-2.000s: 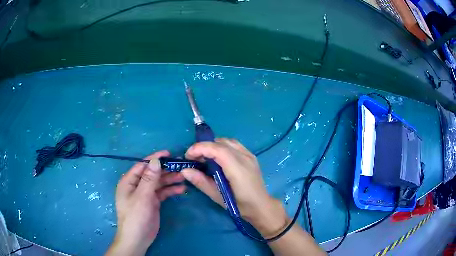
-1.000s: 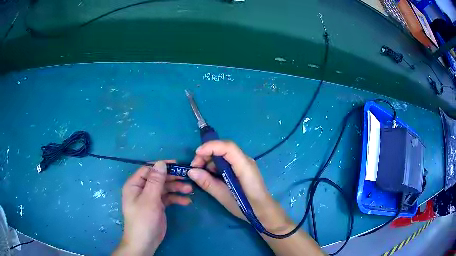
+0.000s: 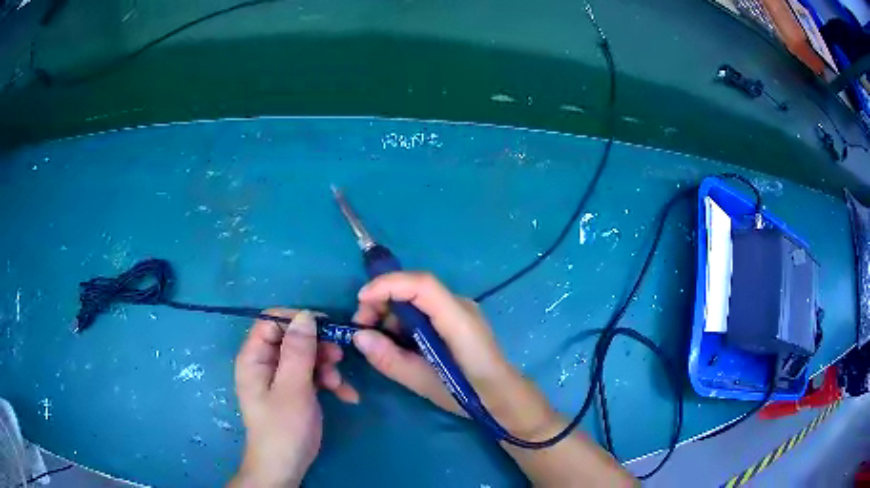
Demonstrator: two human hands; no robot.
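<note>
My left hand pinches the left end of the dark inline controller, which shows a row of pale blue marks. My right hand holds the dark blue soldering iron, and its thumb and fingertips also touch the controller's right end. The iron's silver barrel points up and left, its tip away from the controller. The thin cable runs left to a coiled bundle with a plug end. It also runs right and up to the cable's far end on the dark green strip.
A bright blue tray at right holds the dark grey soldering station and a white strip. The thick iron cord loops between iron and station. More cables lie on the green strip. Yellow-black tape shows lower right.
The iron's tip has swung slightly left. Both hands remain at the controller, with small shifts of the fingers. The whole view has shifted slightly.
</note>
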